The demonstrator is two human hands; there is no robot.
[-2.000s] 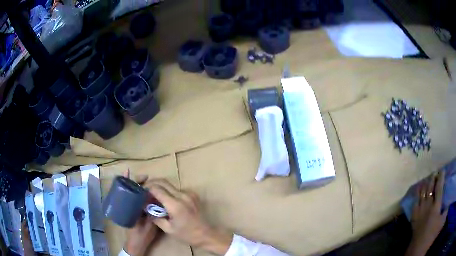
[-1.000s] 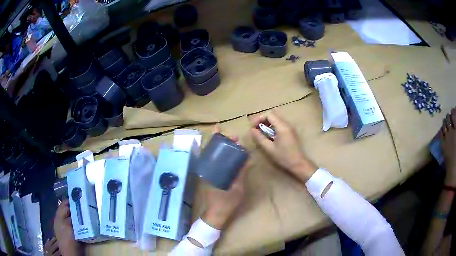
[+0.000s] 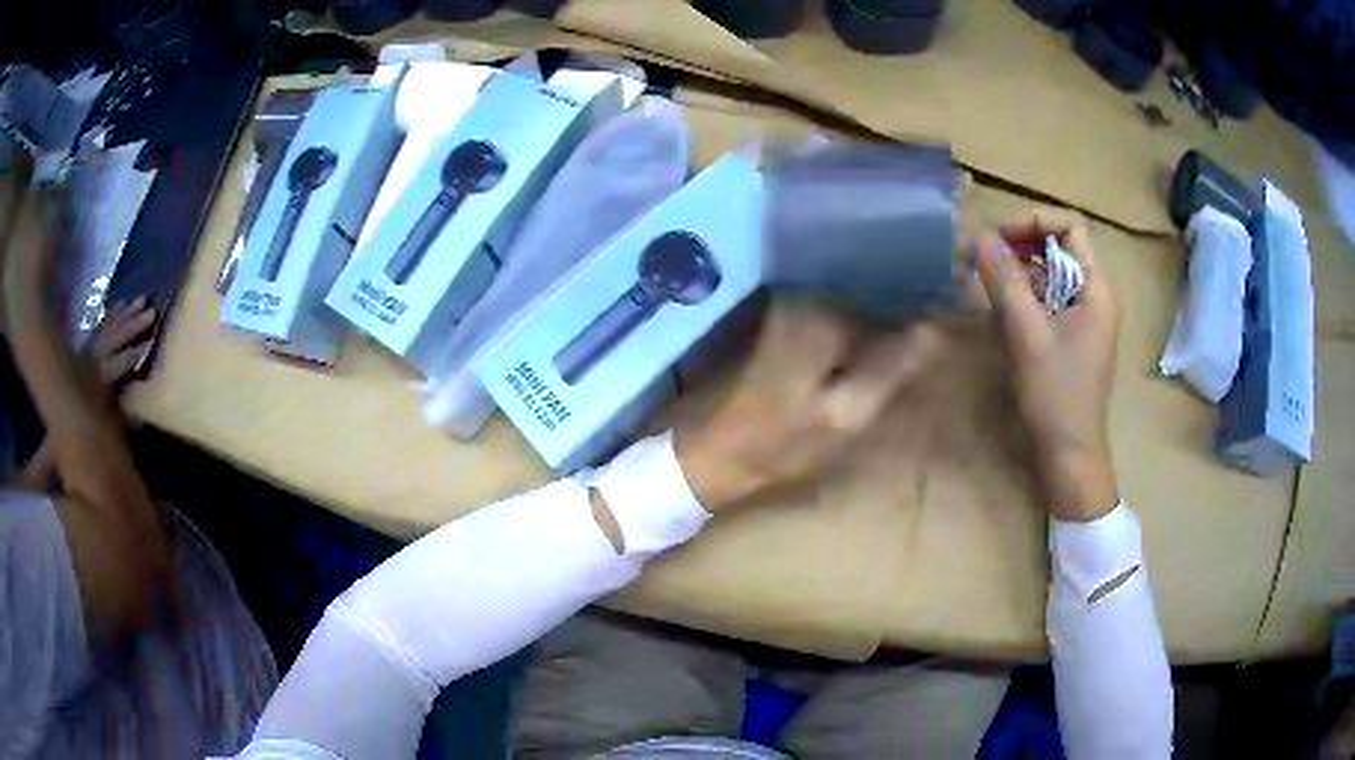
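My left hand (image 3: 803, 394) is blurred and holds a dark grey fan base (image 3: 862, 226), held just right of the nearest retail box. My right hand (image 3: 1063, 356) holds a small coiled white cable (image 3: 1061, 276) at its fingertips, to the right of the base. Pale blue retail boxes with fan pictures lie on the left, the nearest one (image 3: 624, 319) partly behind the base. A whitish translucent sleeve (image 3: 565, 245) lies between two of the boxes.
A sleeved fan (image 3: 1213, 297) and another box (image 3: 1281, 334) lie at the right on the kraft paper (image 3: 773, 572). Dark grey bases (image 3: 884, 21) stand at the far edge, with small parts near them. Another person's arm (image 3: 75, 371) is at the left.
The view has turned left and down, so the boxes fill more of the picture. The base, in my left hand, is now close to my right hand, which still holds the cable.
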